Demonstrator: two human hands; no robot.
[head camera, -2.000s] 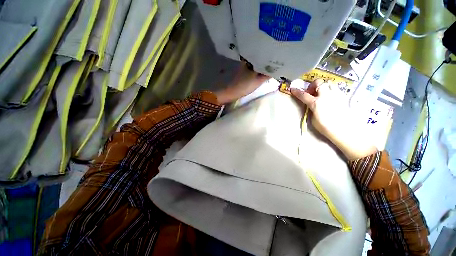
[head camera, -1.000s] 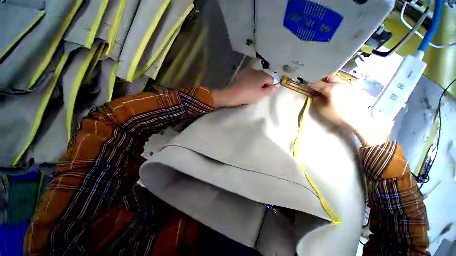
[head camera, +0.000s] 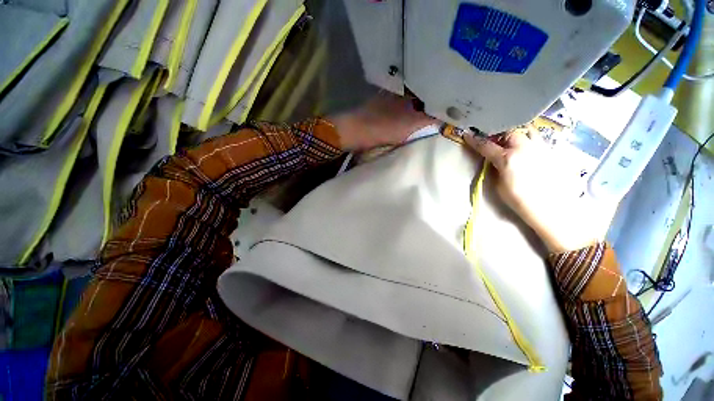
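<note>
A large beige-grey fabric workpiece (head camera: 368, 211) lies from the sewing machine head (head camera: 501, 63) down over the lap, its near end open like a tube. A yellow binding strip (head camera: 474, 251) runs down its right side. My left hand (head camera: 380, 124) is at the fabric's far left edge beside the needle area; it is blurred and its fingertips are partly hidden behind the head. My right hand (head camera: 521, 168) holds the fabric at the top of the yellow strip, fingertips by the needle area. The presser foot is mostly hidden.
Heaped grey pieces with yellow edges (head camera: 141, 102) lie at the left. A white elongated lamp-like piece (head camera: 634, 149) and a blue hose (head camera: 687, 47) are right of the head. Thin black cables (head camera: 665, 278) lie on the table at right. Blue bins (head camera: 27, 337) are at lower left.
The view has shifted, so the machine head sits further right. My left hand has moved slightly left from the needle area since a second ago. My right hand stays on the fabric near the needle.
</note>
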